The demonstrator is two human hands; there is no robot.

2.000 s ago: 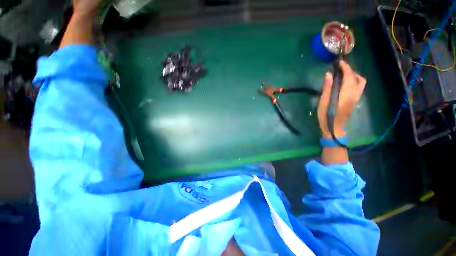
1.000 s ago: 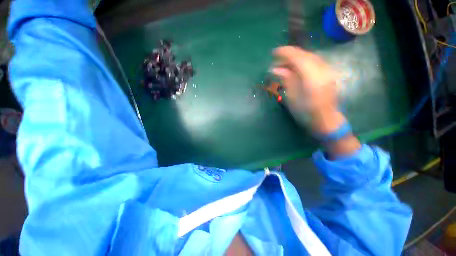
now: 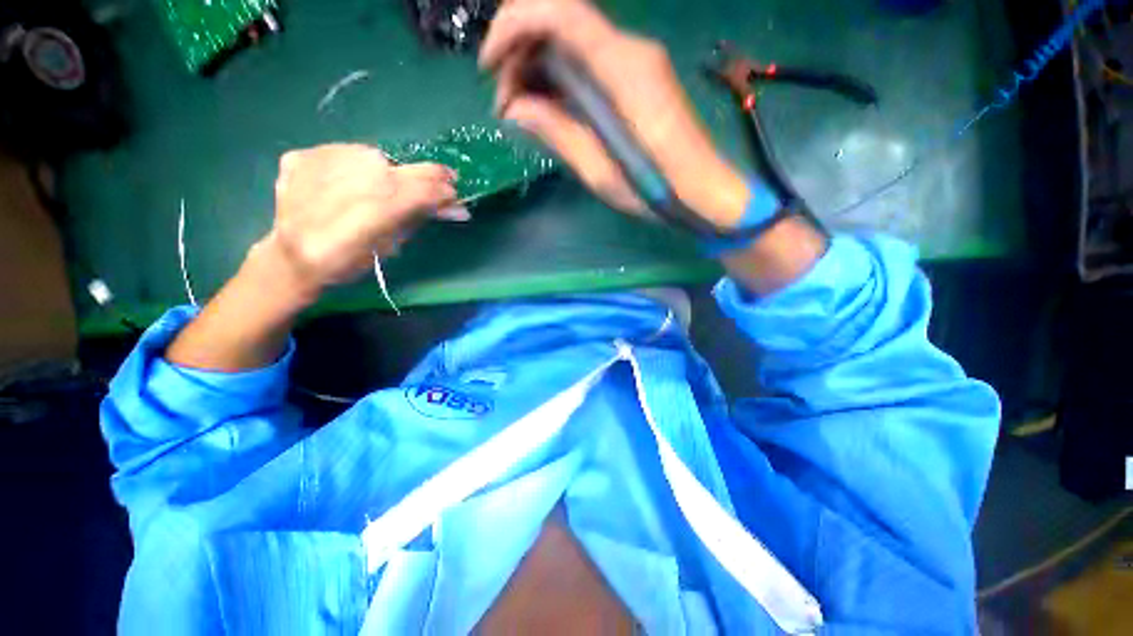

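Observation:
A green circuit board (image 3: 485, 164) lies on the mat between my hands, its solder side dotted with pale points. My left hand (image 3: 354, 205) is closed over the board's left end, with thin solder wire (image 3: 386, 283) hanging below it. Whether it grips the board too is hidden. My right hand (image 3: 609, 106) holds the dark soldering iron (image 3: 605, 124) above and to the right of the board. The iron's tip is hidden behind the fingers.
Side cutters (image 3: 746, 81) lie open right of my right hand. The dark component heap (image 3: 454, 19) is cut off at the top edge. Another green board (image 3: 211, 27) is at upper left, near a dark round object (image 3: 52, 56). A short pale wire (image 3: 343, 87) lies on the mat.
My left hand has come down from beyond the upper left onto the mat, where the board now shows. My right hand has moved left from the cutters. The view has shifted left.

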